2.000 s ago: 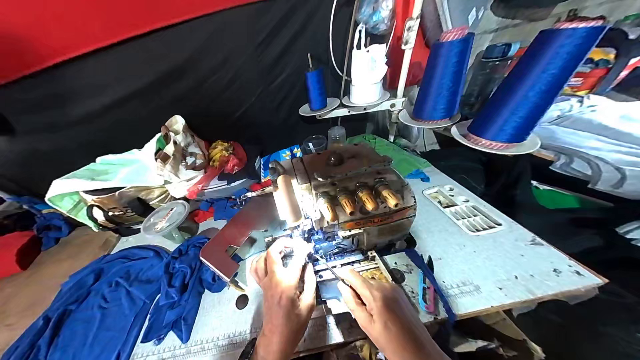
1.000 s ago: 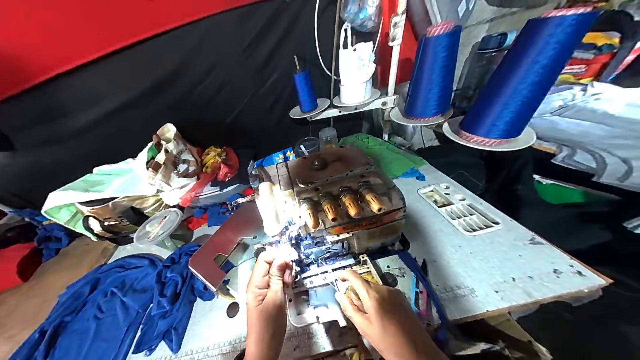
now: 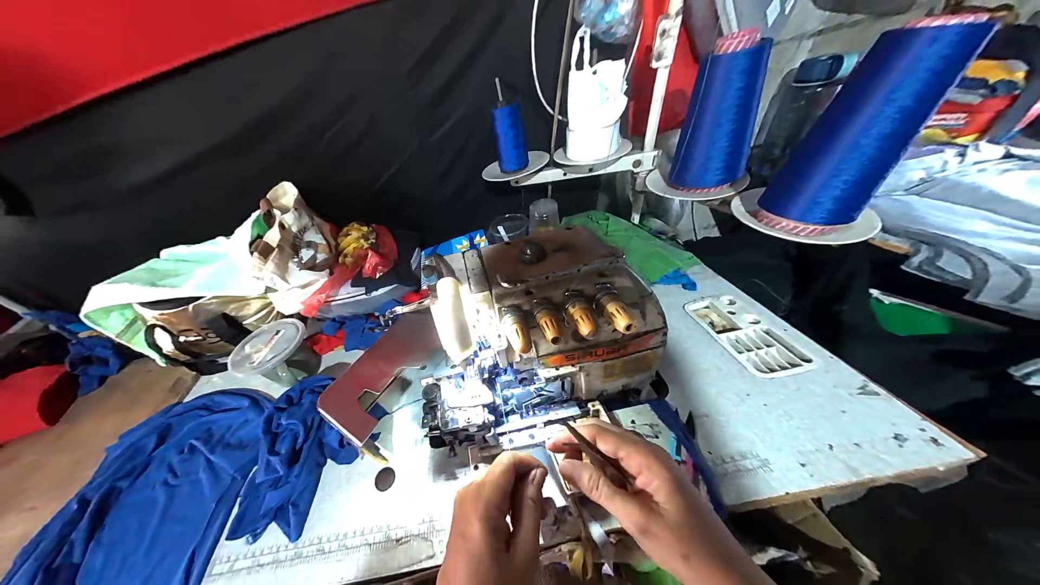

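Note:
An overlock sewing machine (image 3: 569, 301) with several tension knobs stands on the table, its looper area lit and uncovered. Just in front of it, my right hand (image 3: 642, 487) holds dark, slender tweezers (image 3: 597, 455), their tip pointing up and left toward the machine. My left hand (image 3: 500, 504) is close beside it, thumb and fingertip pinched together; whether a thread lies between them is too small to tell. A reddish-brown metal plate (image 3: 370, 366) sticks out to the left of the machine. Blue thread cones (image 3: 723, 114) stand on the holders behind.
Blue fabric (image 3: 162, 479) lies at the left, near a round plastic tub (image 3: 268, 349). A white compartment tray (image 3: 747, 337) is set into the table at the right. Bags and cloth (image 3: 284, 252) are heaped at the back left. Green cloth (image 3: 634, 244) lies behind the machine.
My left hand has moved away from the lit looper area, down toward the table's front edge. The tweezers in my right hand now show plainly. The uncovered parts at the machine's left are now in sight.

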